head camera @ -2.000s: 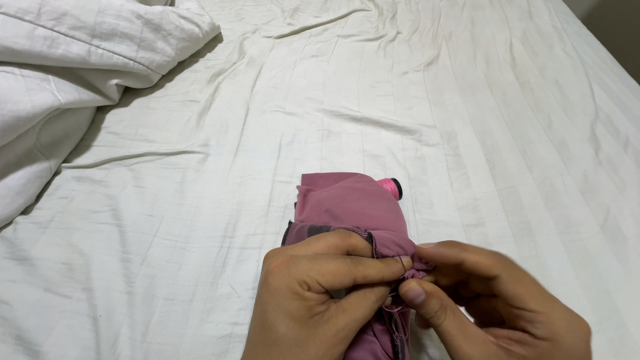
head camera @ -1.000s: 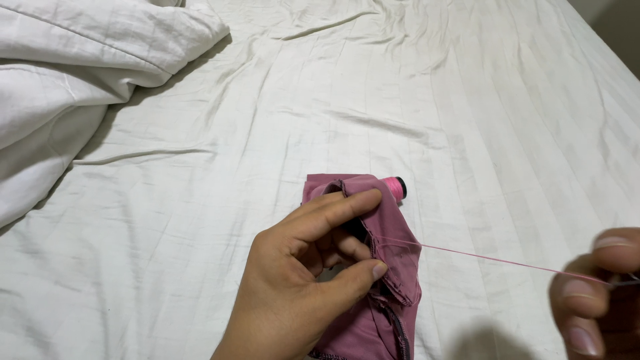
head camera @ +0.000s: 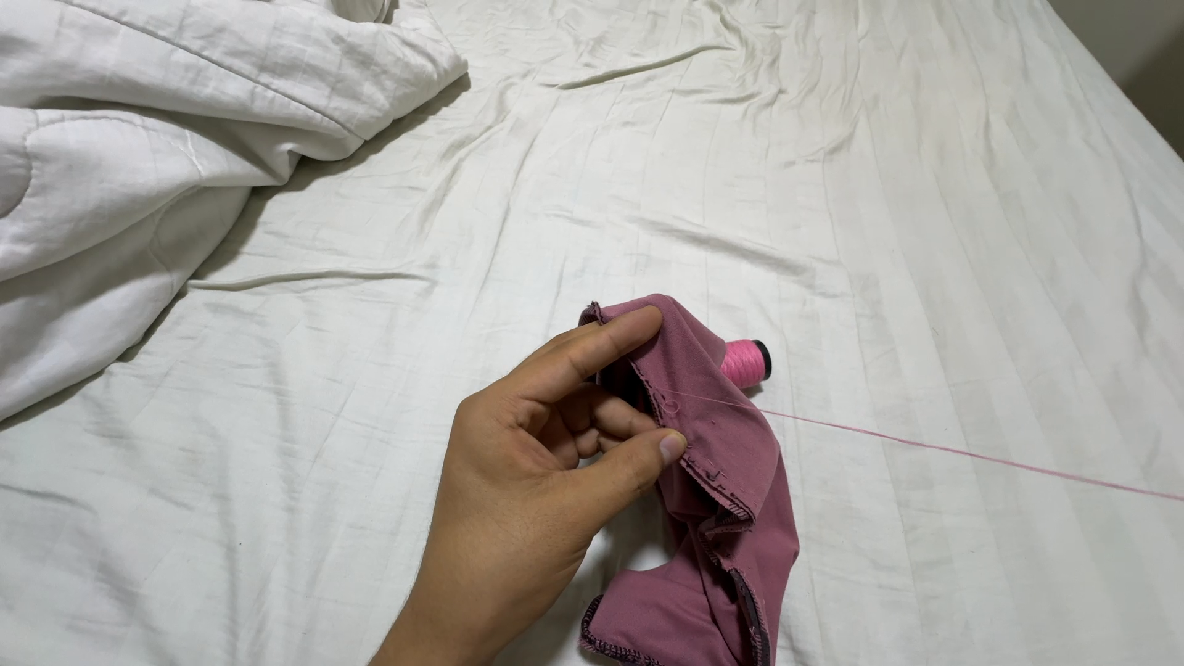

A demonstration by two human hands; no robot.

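Note:
A mauve fabric piece (head camera: 740,444) with dark overlocked edges is gripped along its seam by my left hand (head camera: 555,453), thumb and index finger apart on the cloth, other fingers curled behind it. From the seam a pink thread (head camera: 925,446) with a small loop near the cloth runs taut to the right edge of the view. Partly behind the fabric lies a spool of pink thread (head camera: 743,363) with a black end. My right hand is out of the frame, and what holds the far end of the thread is hidden.
A white striped bed sheet (head camera: 573,231) with wrinkles lies under everything. A bunched white quilt (head camera: 120,203) fills the upper left. The bed's edge runs down the upper right, with a dark area beyond it.
My right hand was at the fabric two seconds ago, then moved right with the thread drawn out, and has now left the view. My left hand has kept hold of the cloth.

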